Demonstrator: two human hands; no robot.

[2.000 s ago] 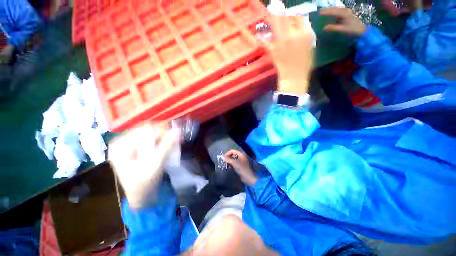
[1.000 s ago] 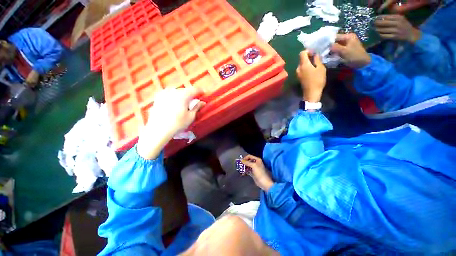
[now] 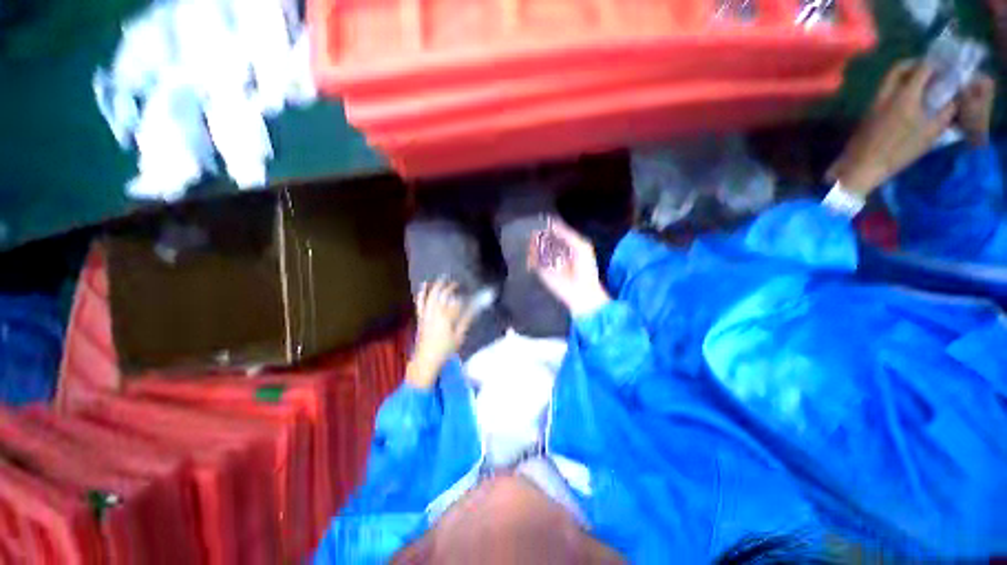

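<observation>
My left hand (image 3: 437, 328) is above my lap, with a small whitish piece (image 3: 480, 301), likely wiping tissue, at its fingertips. My right hand (image 3: 571, 268) is just to the right, palm partly up, holding a small shiny dark-and-silver part (image 3: 550, 249) in the fingers. The hands are apart. An orange-red compartment tray (image 3: 574, 55) lies on others at the bench edge ahead, cut off by the top of the view. Shiny parts (image 3: 815, 13) show blurred in its right pockets.
White crumpled wipes (image 3: 204, 94) are heaped on the green bench (image 3: 55, 166). An open brown box (image 3: 199, 292) is below the edge. Red trays (image 3: 254, 441) stand at lower left. A neighbour in blue sits at right, their hand (image 3: 897, 127) holding a pale cloth.
The view has turned down and left. My left hand has moved from the tray to above my lap. My right hand still holds a shiny part there. The neighbour's hands remain at the cloth.
</observation>
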